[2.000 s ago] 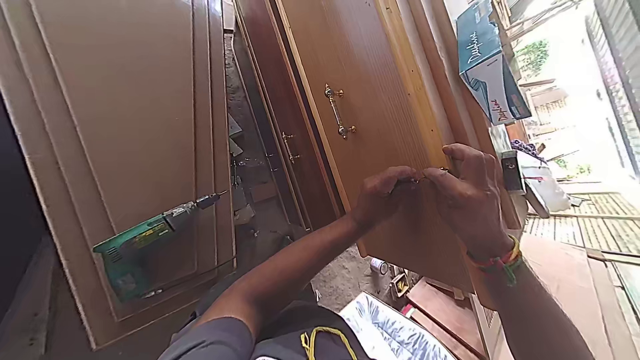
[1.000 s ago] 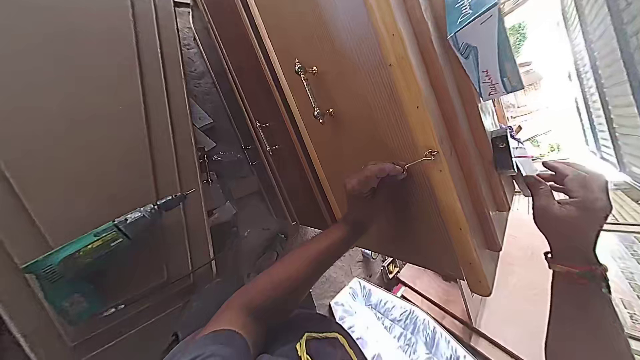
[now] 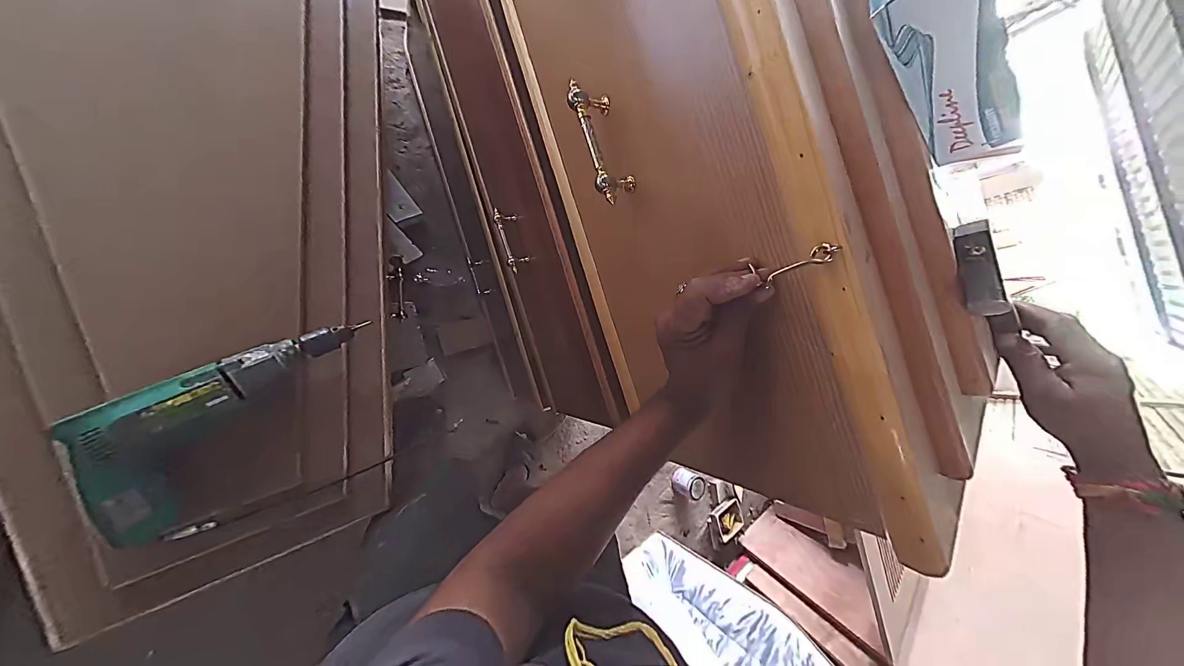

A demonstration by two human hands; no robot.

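My left hand (image 3: 708,314) pinches the free end of a brass hook latch (image 3: 791,268), which hangs from a screw eye (image 3: 823,252) in the light wooden edge strip of a wooden cabinet (image 3: 684,139). A brass pull handle (image 3: 597,143) is mounted on the panel above that hand. At the right, my right hand (image 3: 1064,379) grips the narrow lower end of a dark tool with a metal block-like head (image 3: 982,268), perhaps a hammer, close beside the cabinet's molded edge.
A green power drill (image 3: 176,416) with a bit fitted lies on a brown panelled door (image 3: 185,185) at the left. A printed box (image 3: 962,83) rests at the upper right. Below are a small can (image 3: 688,483), wooden boards (image 3: 814,573) and white patterned wrapping (image 3: 731,601).
My right hand has left the latch and moved right, where it now grips the dark tool. My left hand stays near the cabinet edge with the latch.
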